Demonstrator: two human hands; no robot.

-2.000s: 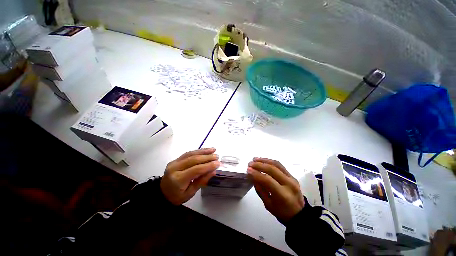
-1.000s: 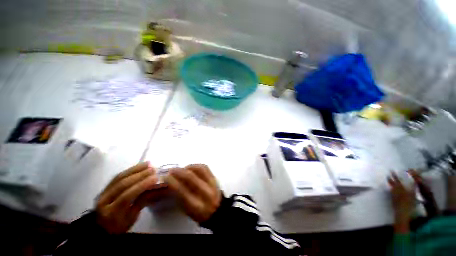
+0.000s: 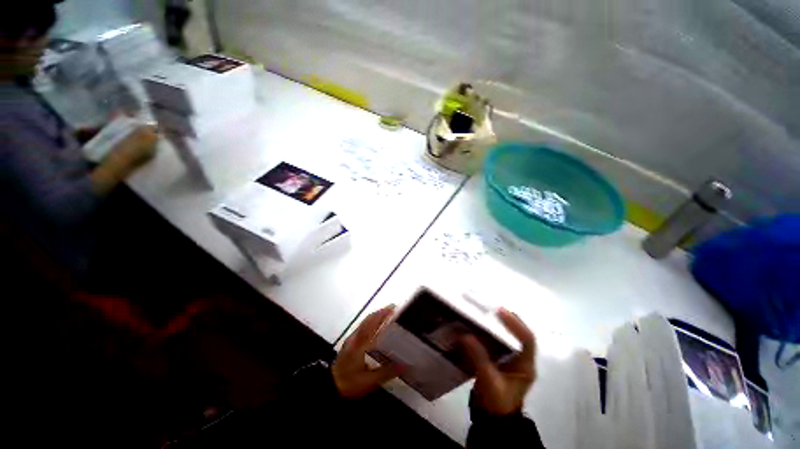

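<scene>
A retail carton (image 3: 419, 352) is held tilted between my two hands above the table's front edge. Its dark picture panel faces up, and a small pale strip shows at its far top edge. My left hand (image 3: 364, 355) grips the carton's left side. My right hand (image 3: 504, 364) grips its right end, with the thumb over the picture panel. The undersides of the carton and the fingertips behind it are hidden.
Stacked cartons (image 3: 263, 210) lie at left. Open cartons (image 3: 653, 377) stand at right. A teal basin (image 3: 605, 197) with white pieces, a cloth tote (image 3: 449, 151), a steel flask (image 3: 684, 224) and a blue bag (image 3: 754, 267) line the wall. Another person (image 3: 53, 167) sits at far left holding a carton.
The carton was upright with its top between my fingers; now it is tilted with the picture panel showing. The view has swung left, bringing the other person at left into sight.
</scene>
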